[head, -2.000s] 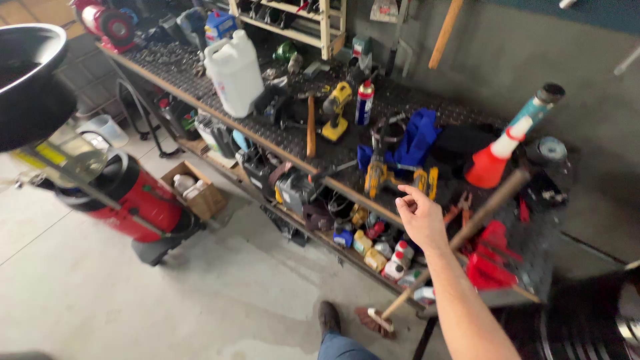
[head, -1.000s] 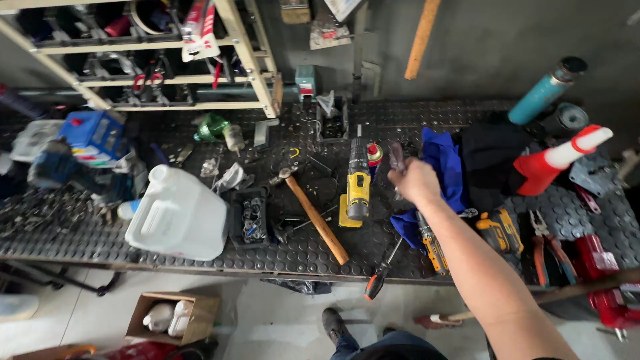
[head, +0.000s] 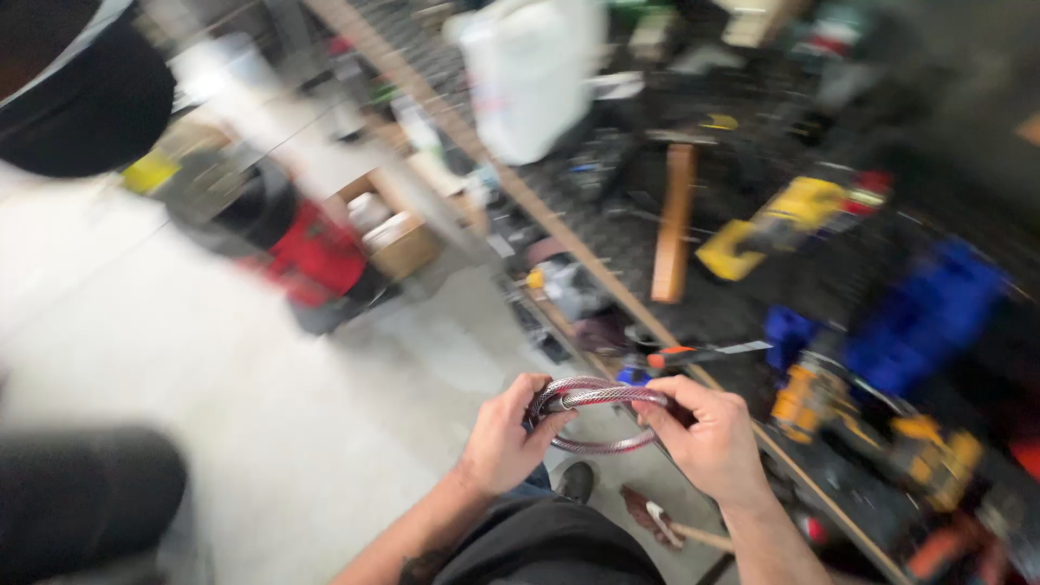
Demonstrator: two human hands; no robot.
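Observation:
Both my hands grip a coiled braided hose (head: 605, 396) in front of my body, over the floor beside the workbench edge. My left hand (head: 512, 431) pinches the left side of the loops between thumb and fingers. At the right side, my right hand (head: 707, 431) holds the coil the same way. Just beyond the hose, an orange-handled screwdriver (head: 673, 356) lies at the bench edge. Farther up lie a wooden hammer handle (head: 674, 227) and a yellow cordless drill (head: 800, 207). A blue cloth (head: 926, 317) is to the right. The bench area is blurred.
A white plastic jug (head: 532, 77) stands on the bench. More yellow tools (head: 934, 459) lie at the right. A red and black drum-shaped machine (head: 317, 260) and a cardboard box (head: 402, 248) are on the floor at left. A broom (head: 650, 516) lies near my foot.
My right hand has come away from the bench near the blue cloth. My left hand has come into view, and both now hold the coiled hose. The view has swung sharply.

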